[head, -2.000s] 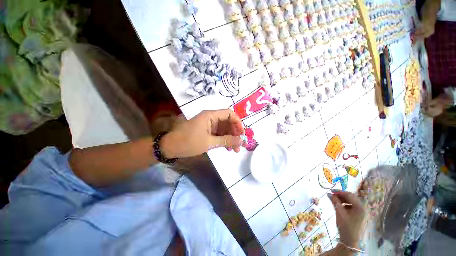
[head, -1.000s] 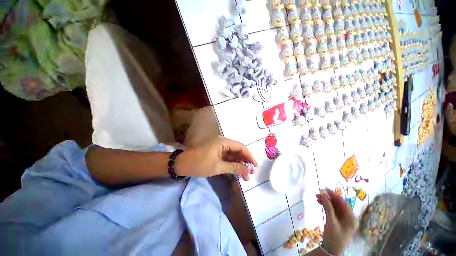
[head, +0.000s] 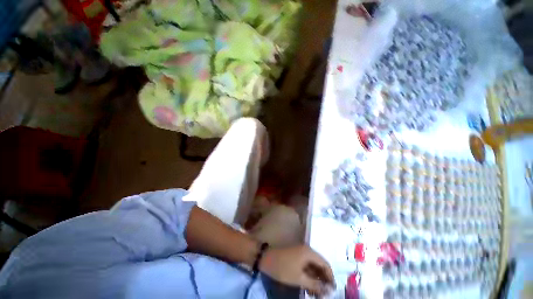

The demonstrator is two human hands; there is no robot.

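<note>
My left hand point(head: 297, 270), with a dark beaded bracelet, is at the bottom centre by the table edge. Its fingers are curled and blurred, and I cannot tell whether a small part is between them. My right hand is out of the picture. A loose pile of grey parts point(head: 349, 193) lies on the white cloth beyond my left hand, near the edge. Long rows of joined pieces point(head: 441, 201) stand to the right of that pile. The white dish and the cream parts are not in view.
A large heap of grey parts point(head: 424, 70) lies in clear plastic at the upper right. A yellow rod point(head: 504, 201) borders the rows, with an amber-yellow object point(head: 508, 131) across its upper end. Green floral fabric point(head: 204, 64) is at the top centre.
The view has swung towards my left, bringing in the bulk grey heap. My right hand, the dish and the cream parts have left the picture. My left hand now appears lower.
</note>
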